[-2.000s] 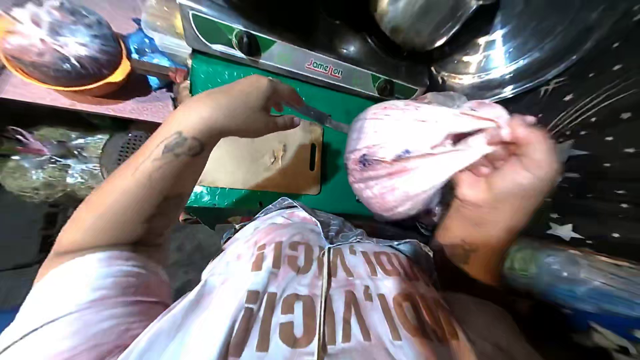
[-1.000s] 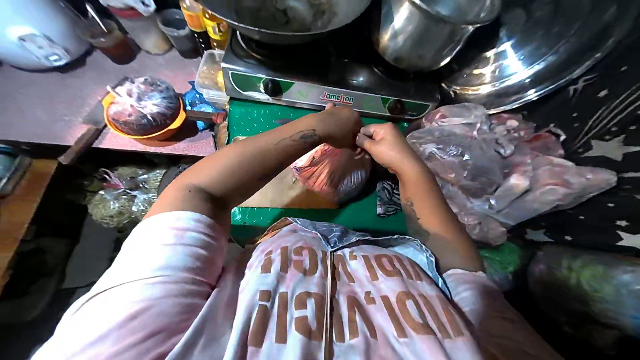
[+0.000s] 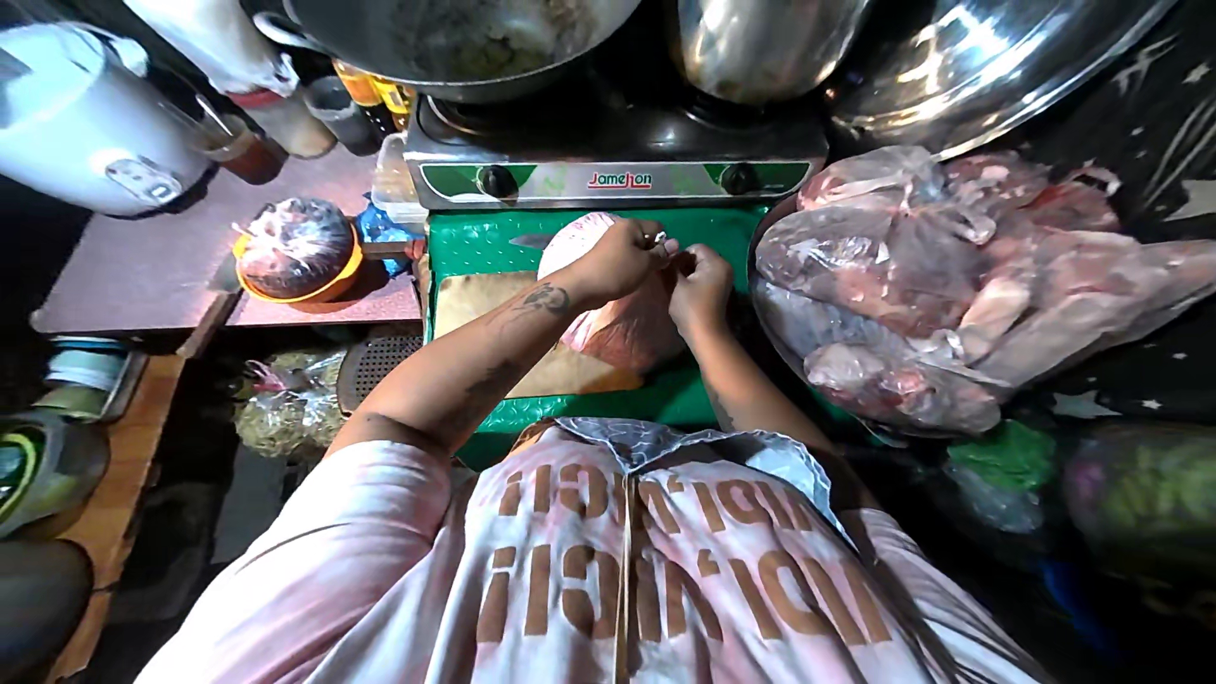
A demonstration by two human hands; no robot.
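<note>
A full, pinkish striped plastic bag [image 3: 622, 332] stands on the wooden cutting board [image 3: 589, 375], over a green surface [image 3: 484, 228]. At the bag's top, my left hand [image 3: 622, 258] is closed on the gathered plastic, its forearm crossing in front of the bag. Close beside it, the bent fingers of my right hand [image 3: 701, 285] pinch the same gathered part; the exact fingertip contact is partly hidden. Behind the bag lies a knife, its blade [image 3: 532, 241] showing to the left and the rest hidden.
Clear bags of raw meat [image 3: 912, 275] fill a large container at the right. Ahead is a gas stove [image 3: 617, 180] bearing a wok [image 3: 465, 85] and a metal pot [image 3: 765, 47]. An orange bowl [image 3: 328, 290] holding a bagged item and a rice cooker [image 3: 90, 123] stand at the left.
Two seconds ago my right hand held the bag raised and my left hand was by the knife. Now the bag rests on the board with both hands at its top. The view has shifted.
</note>
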